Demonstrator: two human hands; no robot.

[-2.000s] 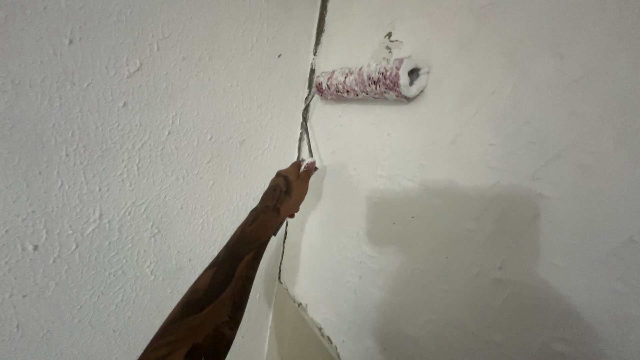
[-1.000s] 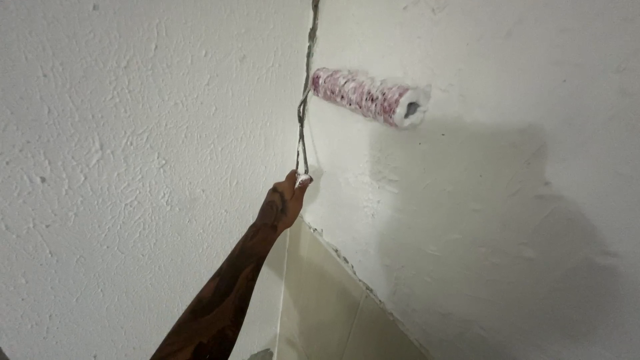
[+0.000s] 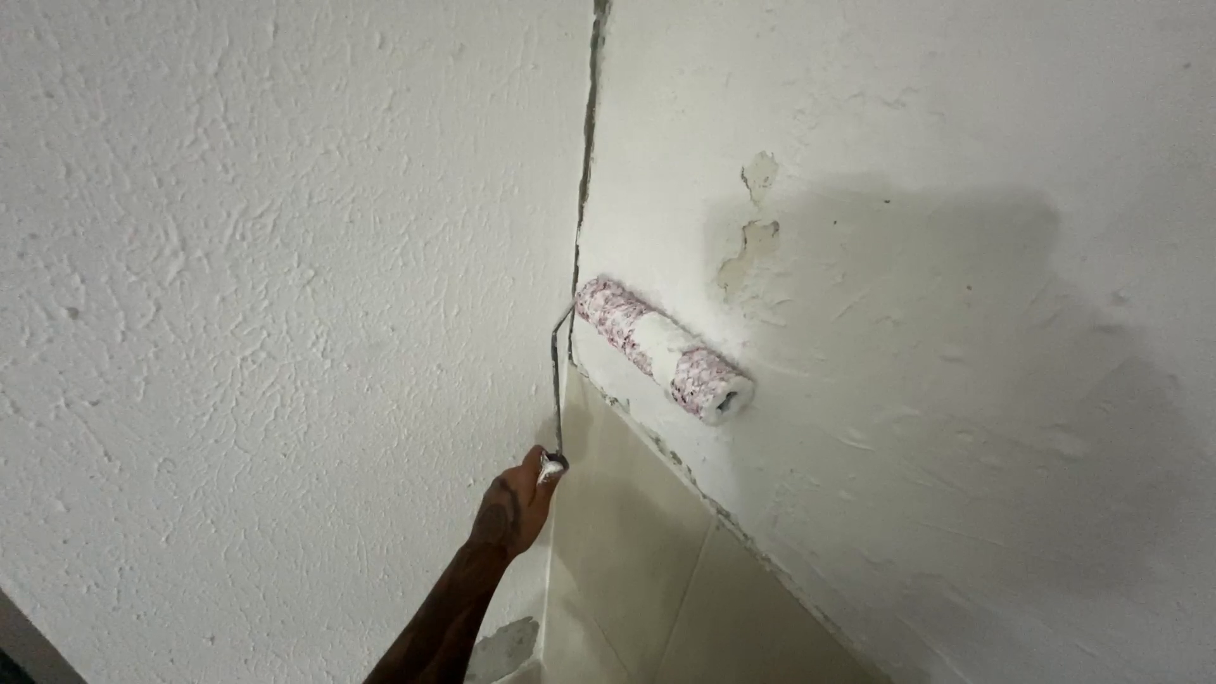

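Note:
My left hand [image 3: 521, 503] is closed around the handle of a paint roller, low in the corner between two white walls. A bent metal rod [image 3: 557, 389] runs up from the handle to the roller's left end. The roller cover [image 3: 660, 347], mottled pink and white with paint, lies tilted against the right wall [image 3: 950, 380], its left end at the corner and its right end lower. My right hand is out of view.
On the left is a rough-textured white wall [image 3: 237, 285]. A dark crack [image 3: 589, 123] follows the corner. Peeled patches [image 3: 750, 256] mark the right wall above the roller. Beige tiles [image 3: 636, 532] lie below it, bordered by a ragged edge [image 3: 703, 494]. A shadow falls across the right wall.
My left hand and the roller have moved down along the corner to just above the tiles. The roller, nearly level at first, now slants down to the right. The view has shifted somewhat.

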